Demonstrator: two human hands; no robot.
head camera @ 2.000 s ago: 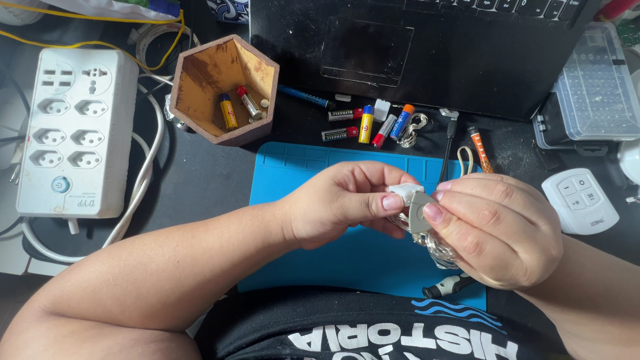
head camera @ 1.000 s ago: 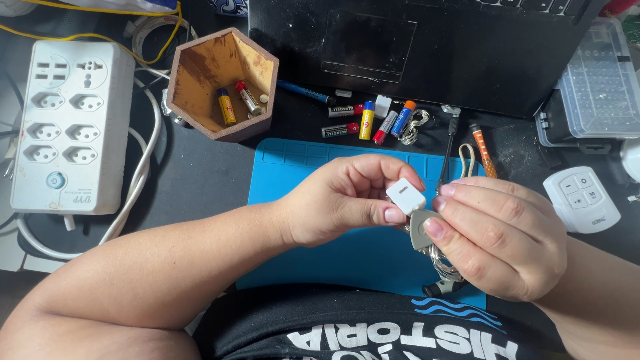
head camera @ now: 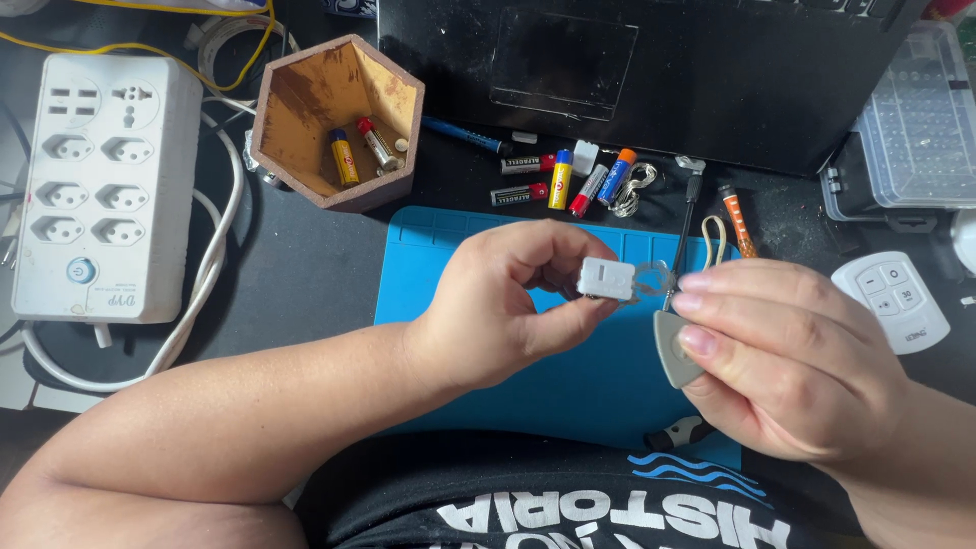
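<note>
Above the blue silicone work mat (head camera: 488,396), my left hand (head camera: 526,297) pinches a small white plastic case (head camera: 606,278) with a slot in its face, between thumb and fingers. A bundle of thin wire (head camera: 653,279) trails from the case's right end toward my other hand. My right hand (head camera: 785,358) holds a grey, pick-shaped pry tool (head camera: 676,349) between thumb and fingers, just right of the case and apart from it. Part of the wire is blurred or behind my right fingers.
Several AA-size batteries (head camera: 560,179) and a coil of thin wire (head camera: 634,187) lie beyond the mat, below a black laptop (head camera: 686,76). A hexagonal wooden box (head camera: 335,194) holds batteries. A white power strip (head camera: 99,183) lies left; a white remote control (head camera: 890,301) and clear plastic organizer (head camera: 915,122) sit right.
My right hand with the grey pick has moved a little away from the white case, opening a gap where wire now shows. The case has turned in my left hand since the earliest frame.
</note>
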